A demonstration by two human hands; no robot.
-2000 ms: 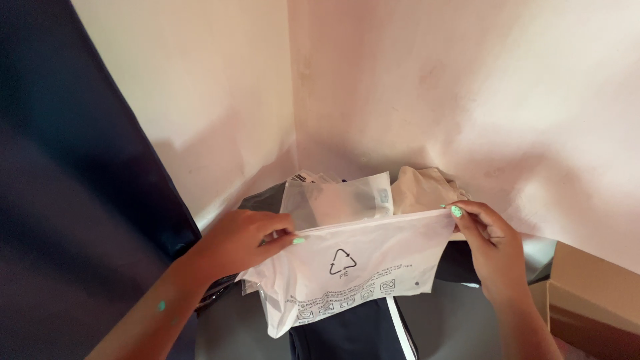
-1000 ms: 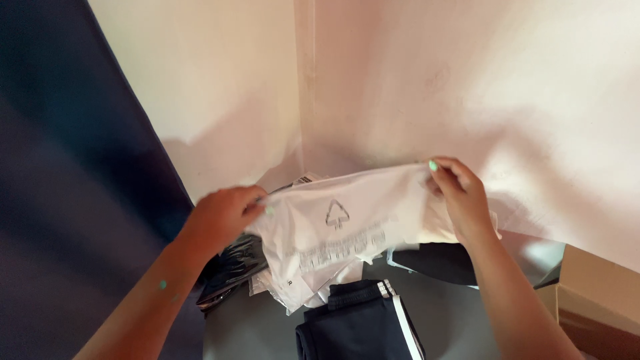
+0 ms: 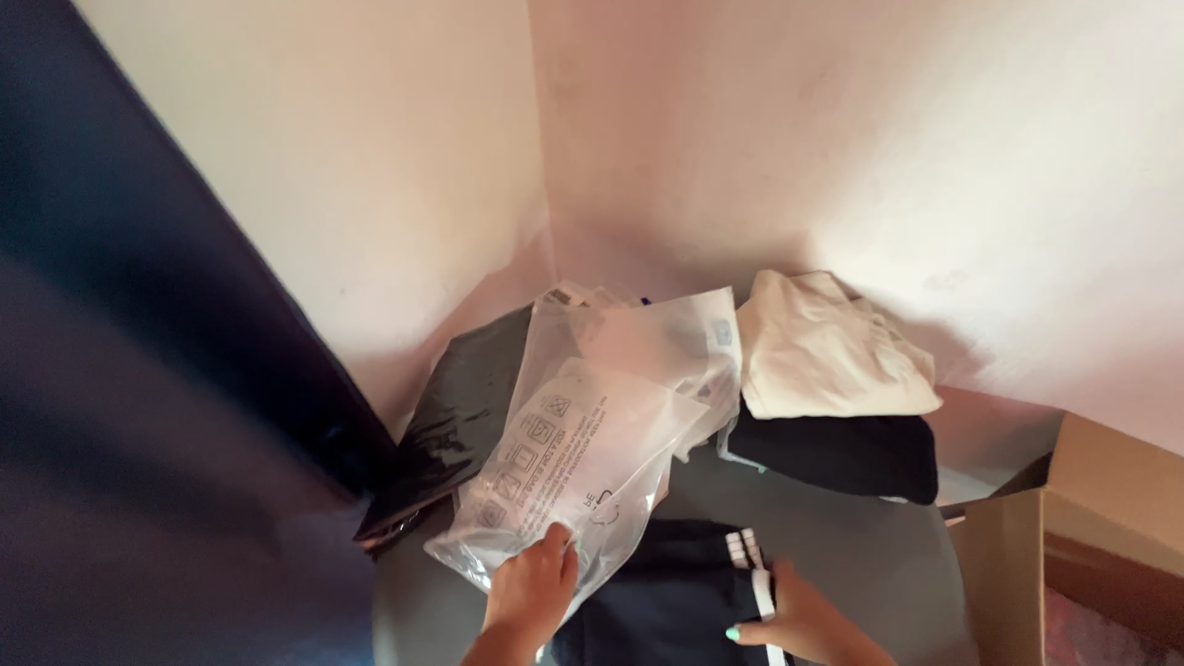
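Note:
A translucent plastic bag (image 3: 592, 462) printed with a recycling mark and care symbols lies slanted over other clear bags, its lower end pinched by my left hand (image 3: 532, 587). My right hand (image 3: 805, 615) is at the right edge of a folded dark garment (image 3: 661, 592) with white stripes, thumb and fingers apart; whether it grips the cloth I cannot tell. Part of the garment is hidden under the bag. Behind it, a folded cream garment (image 3: 832, 356) rests on a black one (image 3: 837, 453).
The items lie on a grey round-edged surface (image 3: 869, 546) in a wall corner. A black plastic package (image 3: 472, 398) is at the back left. An open cardboard box (image 3: 1004, 573) stands at the right, and a dark panel (image 3: 185, 370) rises on the left.
The plastic bag, held stretched between both hands before, has been lowered onto the other bags. My right hand has let go of it and moved down to the dark garment.

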